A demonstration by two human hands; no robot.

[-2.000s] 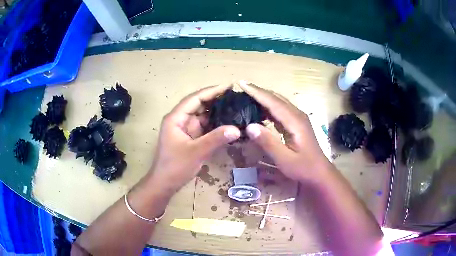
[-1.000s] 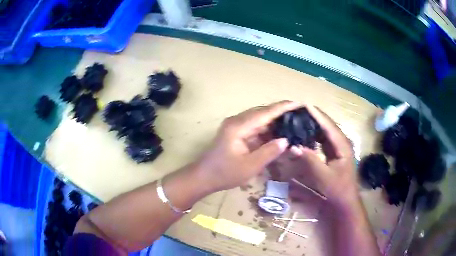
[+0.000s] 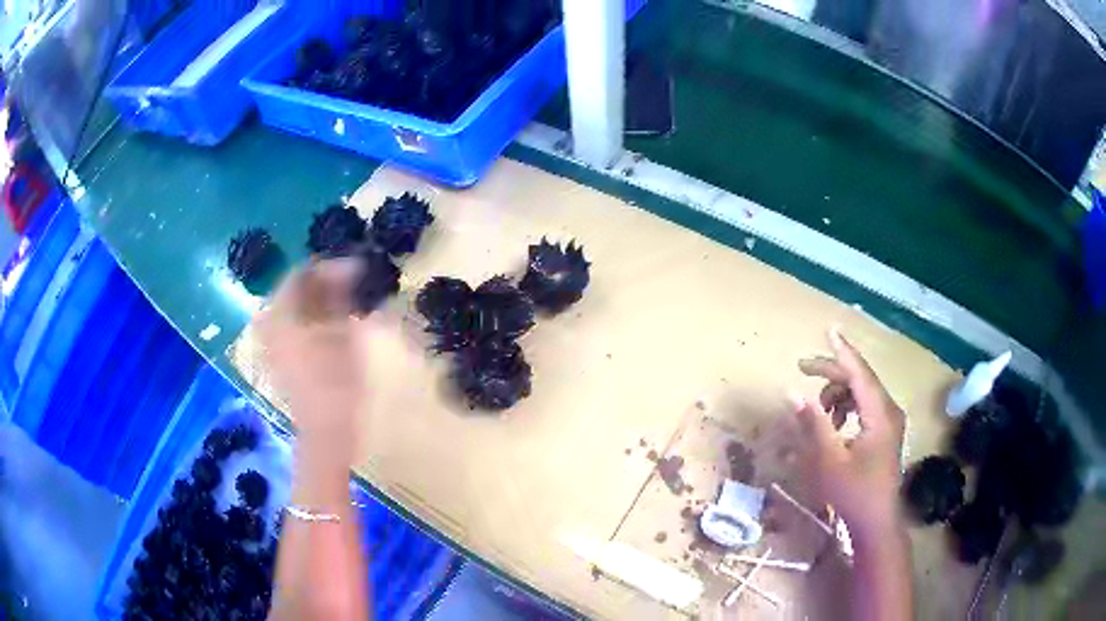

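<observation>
My left hand (image 3: 318,328) is blurred and reaches over the left group of black spiky pieces, beside one piece (image 3: 376,281); its fingertips and any grip are unclear. My right hand (image 3: 851,419) is above the right part of the cardboard, fingers curled and apart, with no piece seen in it. Below it are the white oval glue dish (image 3: 730,525), touching a pale square block (image 3: 740,495), and crossed cotton swabs (image 3: 754,576). Another swab (image 3: 801,503) lies near my right wrist. More spiky pieces (image 3: 497,370) lie mid-left on the cardboard.
A blue crate of black pieces (image 3: 443,152) stands at the upper left, another blue crate (image 3: 200,91) beside it. More black pieces (image 3: 194,546) lie in a lower-left container. A white bottle (image 3: 976,386) and dark pieces (image 3: 934,488) are right. A pale strip (image 3: 637,570) lies near the front edge.
The view has swung left. My hands have parted: the left moved to the left group, the right stayed near the dish. The black piece is no longer seen between them.
</observation>
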